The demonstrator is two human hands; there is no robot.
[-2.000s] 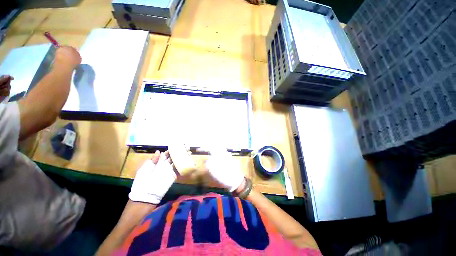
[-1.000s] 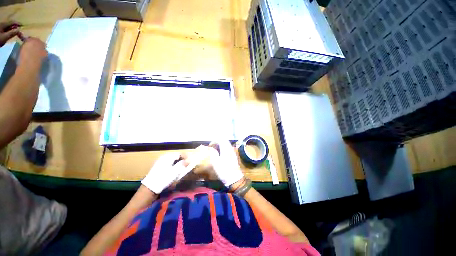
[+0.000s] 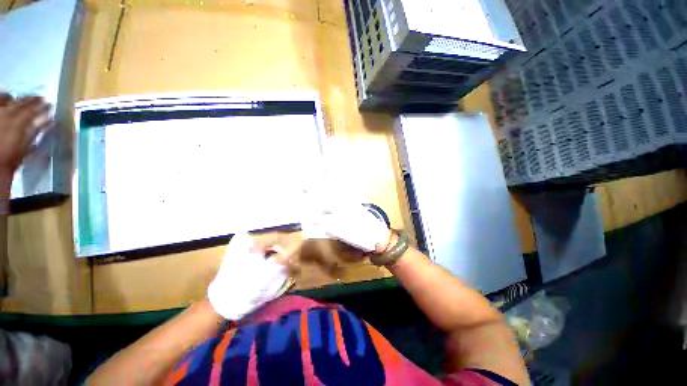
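A shallow silver-white chassis tray (image 3: 203,177) lies open on the bench, with a green strip (image 3: 93,181) along its left inner wall. My left hand (image 3: 248,279), in a white glove with bare fingertips, is bent in front of the tray's near edge. My right hand (image 3: 350,228), also gloved, is at the tray's near right corner. A blurred tan patch lies between the hands; whether it is fingertips or tape cannot be told. The dark tape roll (image 3: 379,214) is mostly hidden behind my right hand.
A flat grey chassis (image 3: 463,200) lies to the right, below a slotted stack (image 3: 429,68). A tall perforated stack (image 3: 595,98) is at far right. Another person's hand (image 3: 22,128) is over a grey box (image 3: 34,56) at left. A clear bag (image 3: 541,320) is low right.
The view has shifted, so the tray appears larger and further left. My right hand has moved rightward away from my left and now covers most of the dark roll.
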